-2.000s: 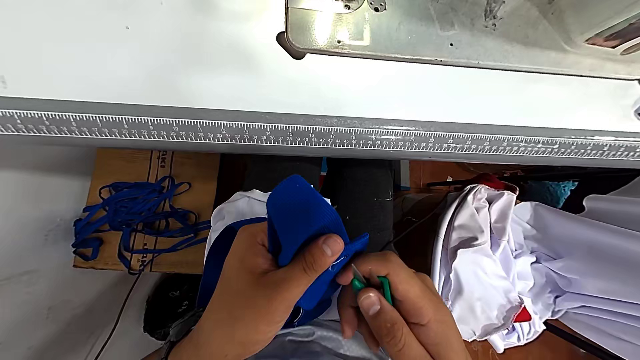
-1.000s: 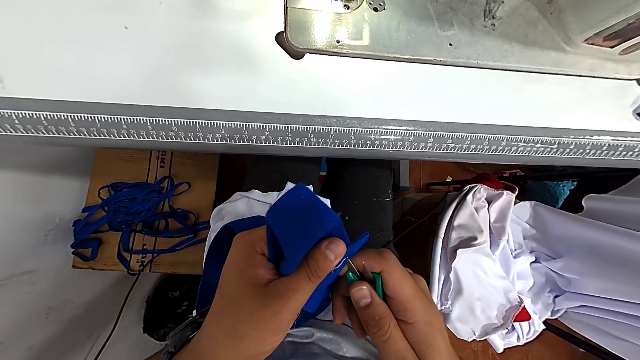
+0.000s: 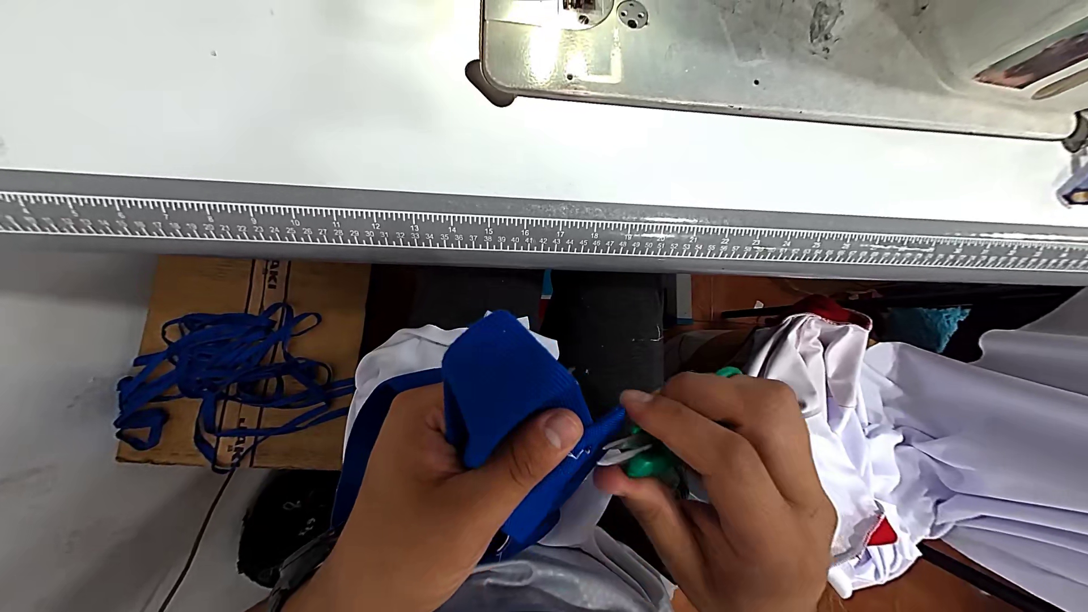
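My left hand (image 3: 463,484) grips a folded piece of blue ribbed fabric (image 3: 510,374), its thumb pressing on top near some loose white thread. Green-handled thread snips (image 3: 650,459) sit in my right hand (image 3: 731,467), their short metal blades close to the fabric's right edge. The forefinger of that hand touches the tip of the blue fabric. White fabric (image 3: 399,357) joined to more of the blue lies behind and below my left hand.
Above is a white sewing table with a printed ruler strip (image 3: 510,234) along its edge and a sewing machine bed (image 3: 722,68). A tangle of blue tape (image 3: 229,365) lies on cardboard (image 3: 340,289) at left. White garments (image 3: 960,442) are heaped at right.
My right hand has turned, and its forefinger has come up to the blue fabric's tip. The snips have turned with it. My left hand keeps its hold on the fabric.
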